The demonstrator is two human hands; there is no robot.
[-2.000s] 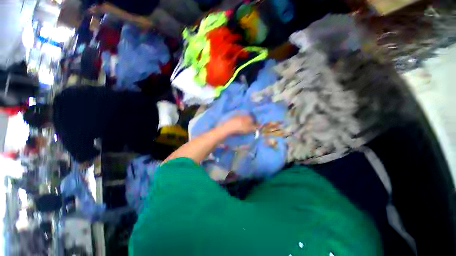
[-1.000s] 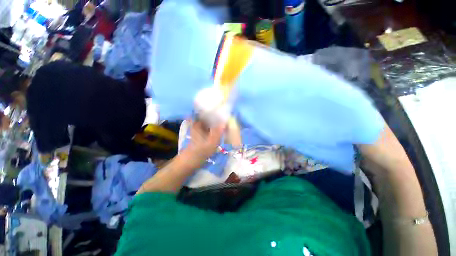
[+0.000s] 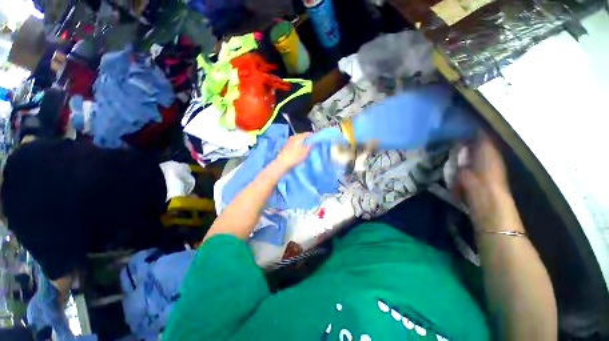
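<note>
A light-blue cloth piece point(image 3: 407, 121), blurred by motion, is stretched between my hands, with a small yellow-orange strip near its left part. My left hand point(image 3: 292, 152) grips its left end above the heap. My right hand point(image 3: 479, 170), also blurred, is at its right end by the table edge, closed on the cloth; a pale patch shows by the fingers. More light-blue pieces point(image 3: 310, 180) lie loose below my left hand. Small grey-beige cut pieces point(image 3: 384, 183) are heaped beside them.
A neon-yellow and orange-red bundle point(image 3: 254, 93) lies behind the heap, with a yellow-green container point(image 3: 288, 48) and a blue can point(image 3: 322, 23). The white table point(image 3: 564, 126) curves at the right. A dark-clothed person point(image 3: 80, 200) is at the left.
The blue cloth has come down from in front of the view and moved right, narrowed between my hands. The neon bundle and grey-beige heap show again. My right hand now shows near the table edge.
</note>
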